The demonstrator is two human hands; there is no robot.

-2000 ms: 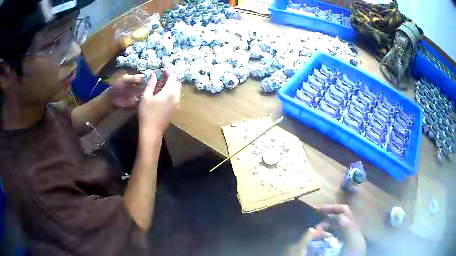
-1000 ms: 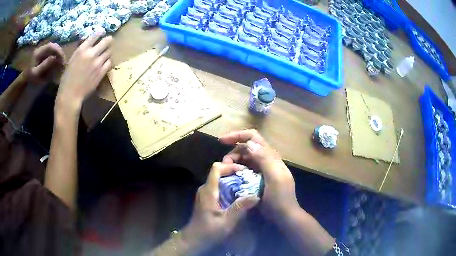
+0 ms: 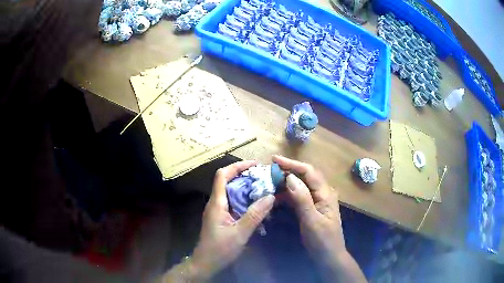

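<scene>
A joined piece [image 3: 258, 184], purple at the left, white and ruffled in the middle, with a round grey-green end at the right, is held in front of me near the table's edge. My left hand [image 3: 229, 213] is closed around its purple and white part. My right hand [image 3: 309, 202] has its fingers at the grey-green end; whether they grip it or only touch it is hard to tell. Another joined piece [image 3: 302, 120] stands on the table beyond my hands. A white ruffled piece [image 3: 367, 170] with a grey-green side lies to the right.
Left, a cardboard pad [image 3: 193, 138] holds a glue cup [image 3: 189, 105] and a stick [image 3: 160, 95]. Right, another pad [image 3: 409, 179] has a cup [image 3: 419, 160] and a stick [image 3: 432, 198]. A blue tray [image 3: 293, 66] of purple pieces, a squeeze bottle [image 3: 454, 99] and a narrow blue tray [image 3: 473, 190] surround them.
The view has swung right since the earliest frame. My hands have turned the joined piece, so its grey-green end now shows. The other person's hands have gone from view.
</scene>
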